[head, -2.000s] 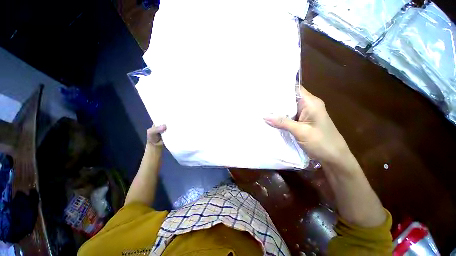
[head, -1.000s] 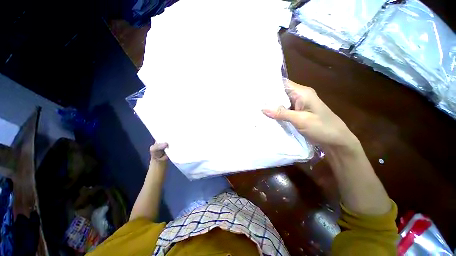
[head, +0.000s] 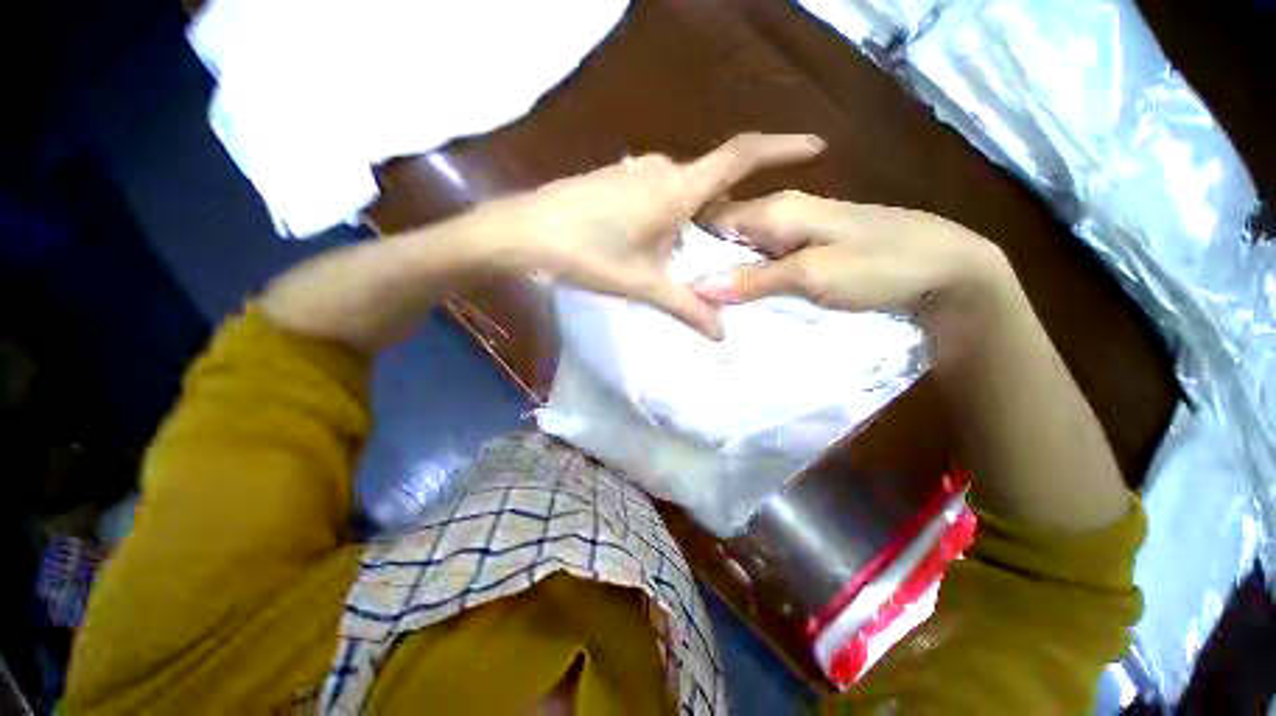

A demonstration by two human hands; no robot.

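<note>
A white garment in a clear plastic bag (head: 728,371) lies at a slant on the brown table in front of me. My left hand (head: 616,231) reaches over its upper edge, thumb and index finger spread wide, the thumb tip against the white cloth. My right hand (head: 840,252) pinches the upper edge between thumb and fingers, beside the left thumb. My left hand's other fingers are hidden. A stack of empty poly bags with a red band (head: 896,595) lies at the lower right, partly under the packet.
Unfolded white garments (head: 392,84) lie at the upper left, hanging past the table edge. Shiny packed garments (head: 1064,112) run along the right side. The brown table (head: 728,70) ends along a diagonal edge at the left. A checked apron (head: 518,532) shows below.
The large white garment held up between both hands is gone from them. My hands have come together over a smaller-looking bagged packet on the table. The view has shifted towards the right.
</note>
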